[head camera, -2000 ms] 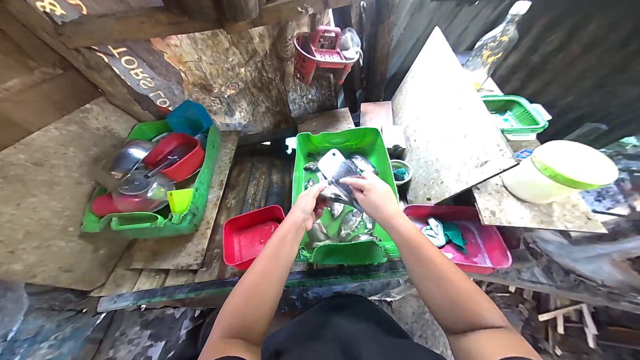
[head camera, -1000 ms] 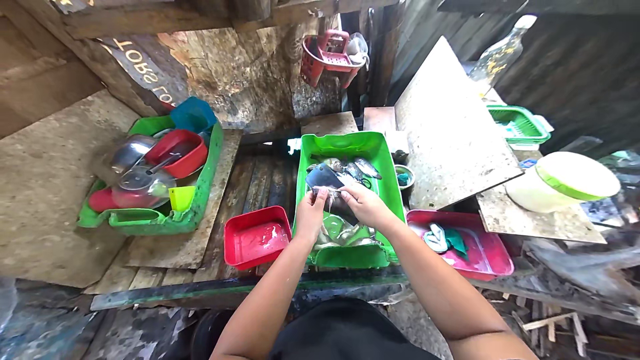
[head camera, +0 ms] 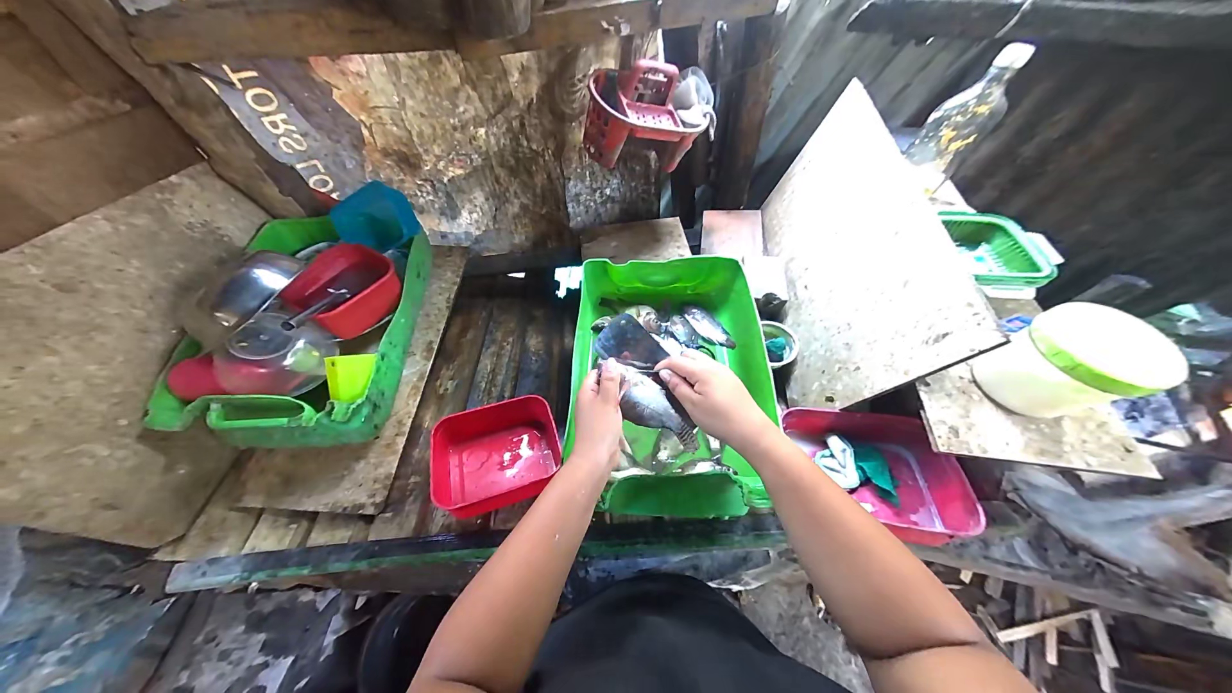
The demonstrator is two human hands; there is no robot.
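Observation:
Over the green plastic basin [head camera: 760,375], my left hand [head camera: 599,414] grips a silvery whole fish [head camera: 650,402] near its front end, the tail pointing down to the right. A broad dark metal blade, apparently a cleaver [head camera: 628,342], lies across the upper end of that fish. My right hand [head camera: 710,393] is closed at the blade's right end, where its fingers hide the handle. Several other fish [head camera: 710,325] rest in the basin, some behind the blade and some below my hands.
A red tub [head camera: 496,457] stands left of the basin; a pink tub [head camera: 934,472] with cloths is at the right. Farther left is a green rack [head camera: 404,337] of bowls and pots. A leaning board [head camera: 866,260], a white bucket [head camera: 1068,361] and a hanging red basket [head camera: 635,120] surround the slatted bench.
The blade has shifted from in front of the hands to above the held fish, whose side now shows plainly. Both hands stay over the green basin.

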